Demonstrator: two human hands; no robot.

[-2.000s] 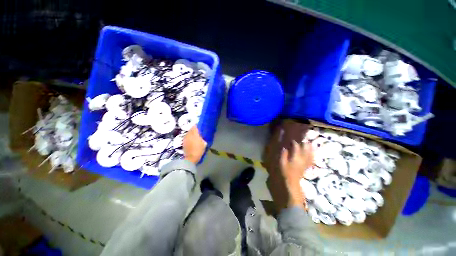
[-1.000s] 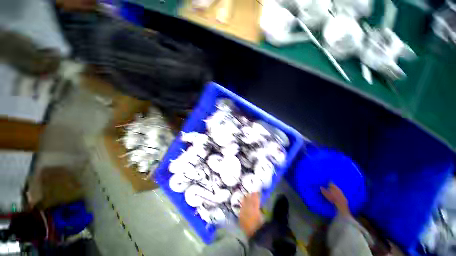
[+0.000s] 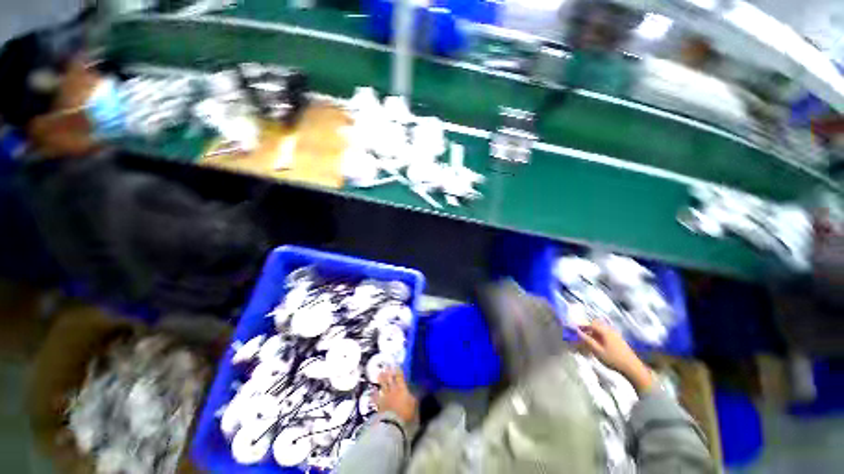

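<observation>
A blue bin (image 3: 418,278) holds a heap of white round base parts (image 3: 344,363) tangled with black cables. My left hand (image 3: 396,396) is at the bin's right rim, over the parts; blur hides whether it grips anything. My right hand (image 3: 611,352) is above a carton of white shells (image 3: 606,398), near the front edge of a second blue bin (image 3: 680,310) with white housings. Its fingers are partly bent and whether they touch anything is unclear. My raised knee or leg shows between the hands.
A round blue stool (image 3: 460,347) stands between the bins. A carton of white parts (image 3: 139,407) is at the lower left. A person in dark clothes (image 3: 139,222) is at the left. The green conveyor (image 3: 574,199) crosses ahead, bearing white housings (image 3: 398,148) and cardboard.
The view has tilted up, showing more conveyor and the person at left. My right hand is now by the right-hand bin and carton instead of over the stool. My left hand remains near the bin's rim.
</observation>
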